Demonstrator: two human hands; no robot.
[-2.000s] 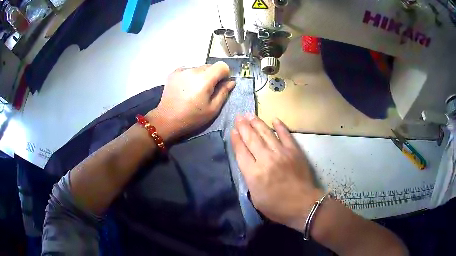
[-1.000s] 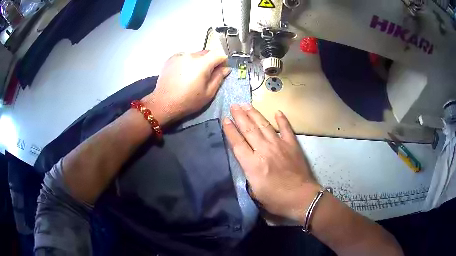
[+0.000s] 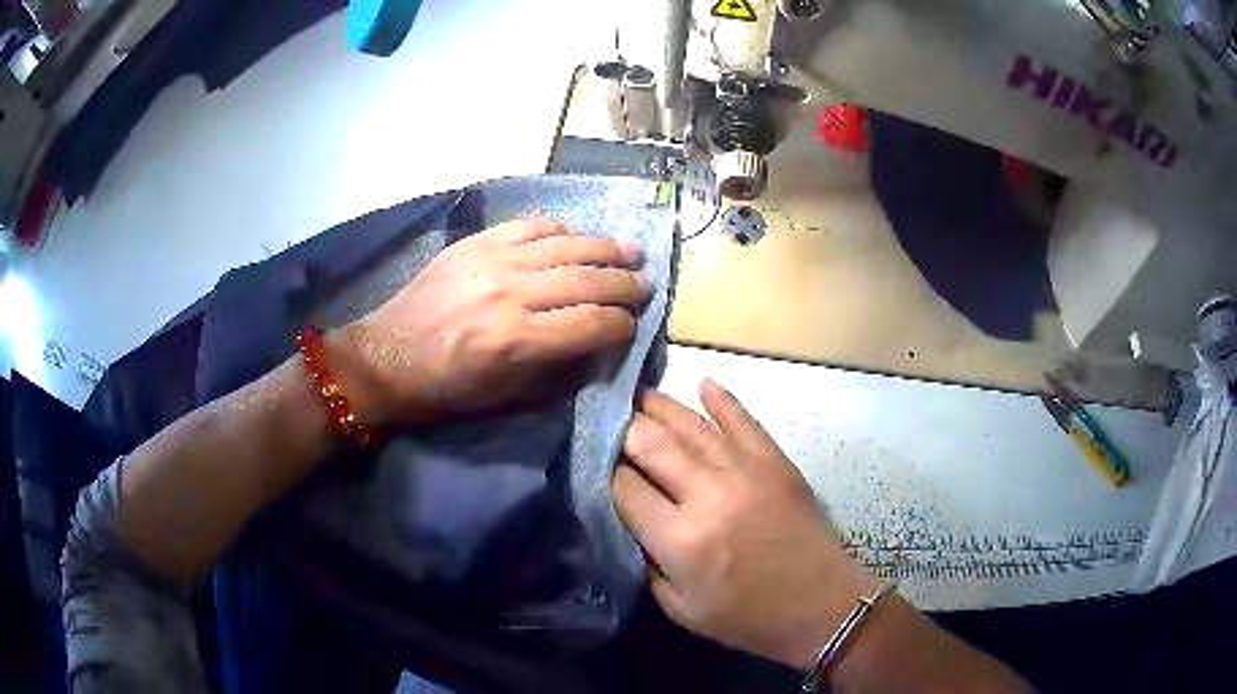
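Observation:
A navy garment panel with pale grey backing (image 3: 597, 203) lies on the table, its top right edge at the presser foot (image 3: 663, 194) of the sewing machine. A smooth dark pocket bag (image 3: 448, 502) lies on its grey side. My left hand (image 3: 522, 305) lies on the grey backing just below the foot, fingers bent and close together, pressing it down. My right hand (image 3: 726, 508) is lower, at the panel's right edge, with the edge between thumb side and fingers; the fingertips are partly hidden by the cloth.
The cream machine head (image 3: 936, 68) spans the top right. A dark curved cloth piece (image 3: 950, 231) rests under its arm. Thread snips (image 3: 1088, 431) lie right. A white cloth strip (image 3: 1194, 468) hangs at the right end. A turquoise bar (image 3: 381, 21) is at the top, dark cloth (image 3: 149, 102) at upper left.
My left hand has moved down from beside the foot onto the backing. My right hand has moved lower and its fingers have curled at the edge. More grey backing shows beside the foot.

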